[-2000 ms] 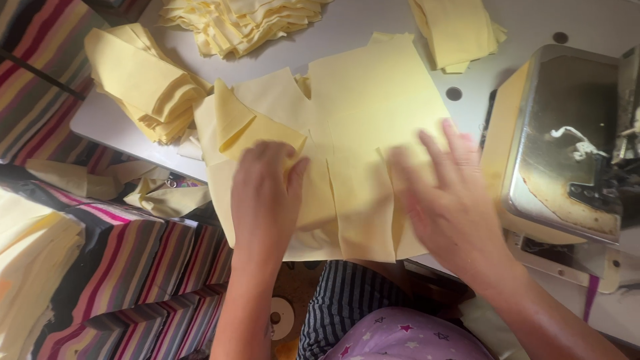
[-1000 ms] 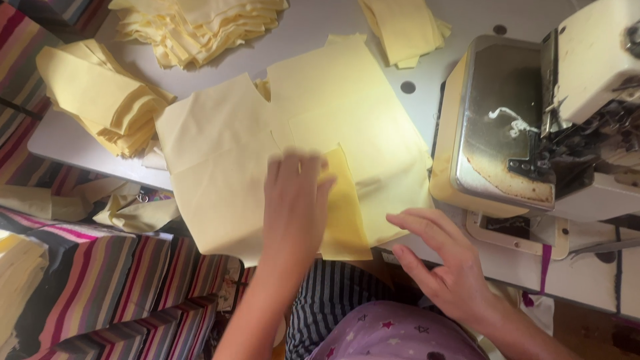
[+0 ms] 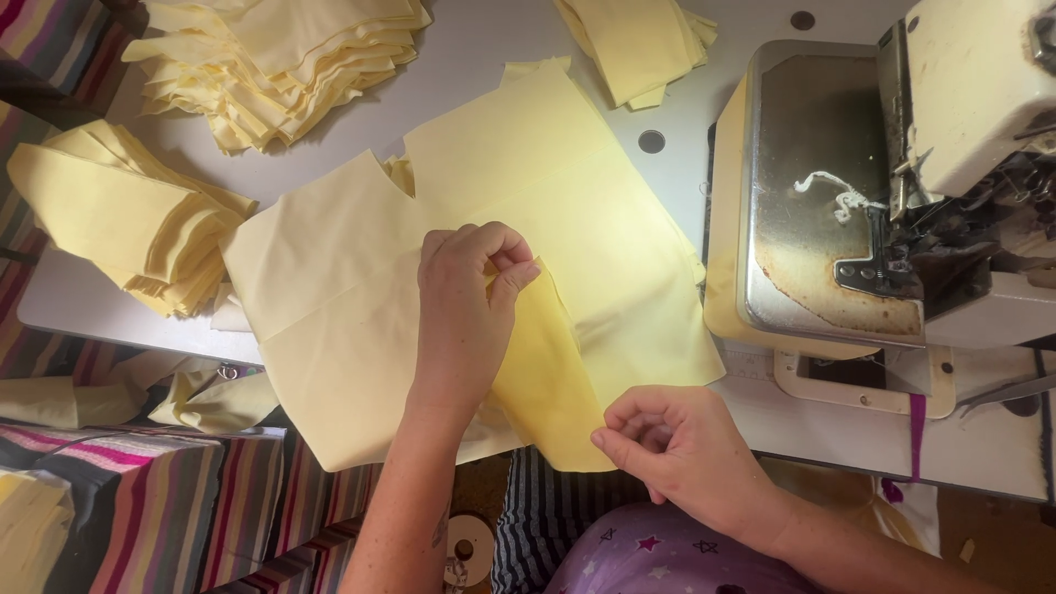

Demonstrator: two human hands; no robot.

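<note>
A large piece of pale yellow fabric [image 3: 330, 297] lies spread over the table's front edge, several layers overlapping. A darker yellow fabric panel [image 3: 557, 379] rests on top of it, slanting down toward my lap. My left hand [image 3: 466, 305] pinches that panel's upper corner between thumb and fingertips. At its lower right edge is my right hand [image 3: 681, 445], thumb and index finger close together at the cloth; whether they grip it I cannot tell.
An overlock sewing machine [image 3: 825, 198] with a worn metal plate stands at the right. Stacks of cut yellow fabric lie at the left [image 3: 124, 214], upper left [image 3: 289, 66] and top [image 3: 635, 41]. Tweezers [image 3: 1006, 392] lie at the right; striped fabric [image 3: 165, 503] covers things at lower left.
The darker yellow panel now shows more of its surface between my hands. My right hand, fingers spread one second ago, has drawn its fingertips together at the panel's edge.
</note>
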